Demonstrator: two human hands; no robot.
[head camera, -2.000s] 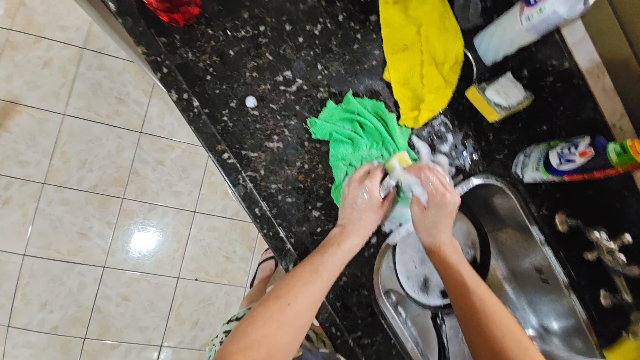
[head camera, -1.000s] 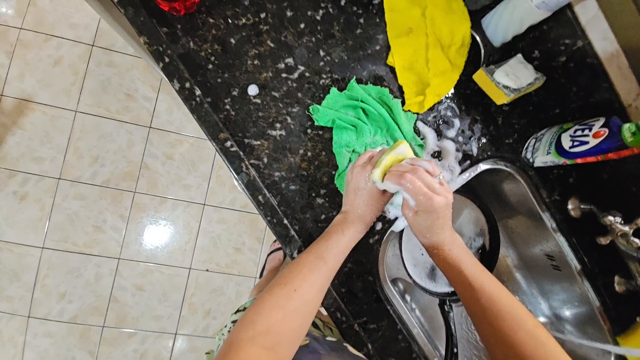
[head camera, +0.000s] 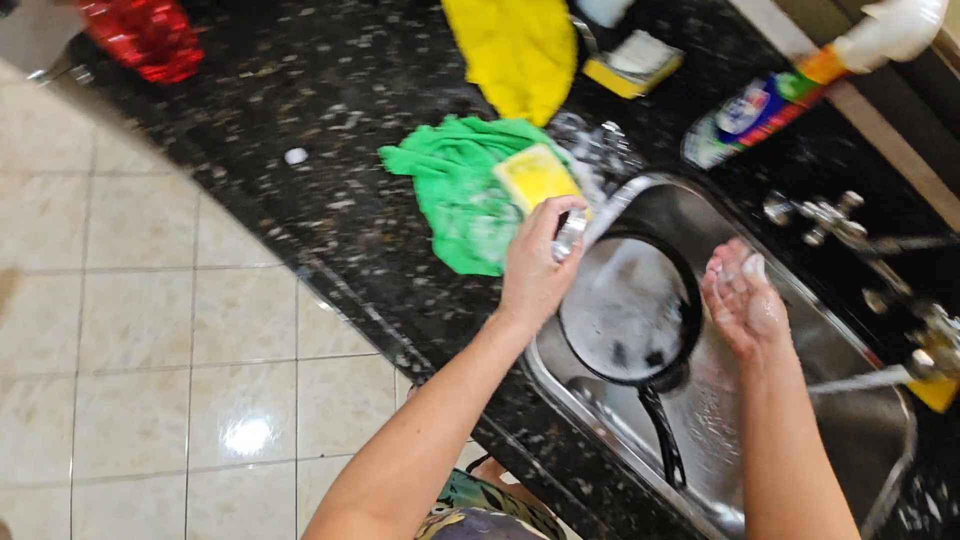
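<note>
My left hand (head camera: 536, 262) is at the near edge of the green cloth (head camera: 461, 187), its fingers curled around a small shiny silvery object (head camera: 569, 234) that I cannot identify. A yellow sponge (head camera: 536, 178) lies on the cloth, right at my left fingertips. My right hand (head camera: 748, 300) is over the sink (head camera: 712, 442), palm up and fingers apart, with foam on it. Between the hands, a black frying pan (head camera: 626, 311) with suds inside rests in the sink, its handle toward me. Water runs from the tap (head camera: 926, 356) at the right.
Beyond the green cloth lie a yellow cloth (head camera: 521, 56) and another sponge (head camera: 634, 64) with something whitish on top. A Veja bottle (head camera: 765, 112) and tap handles (head camera: 825, 217) stand behind the sink. A red object (head camera: 146, 37) is at the far left of the dark speckled counter (head camera: 300, 90).
My hands, together around a sponge earlier, have parted. The sponge is now on the green cloth, and my right hand has moved right over the sink. The view has shifted.
</note>
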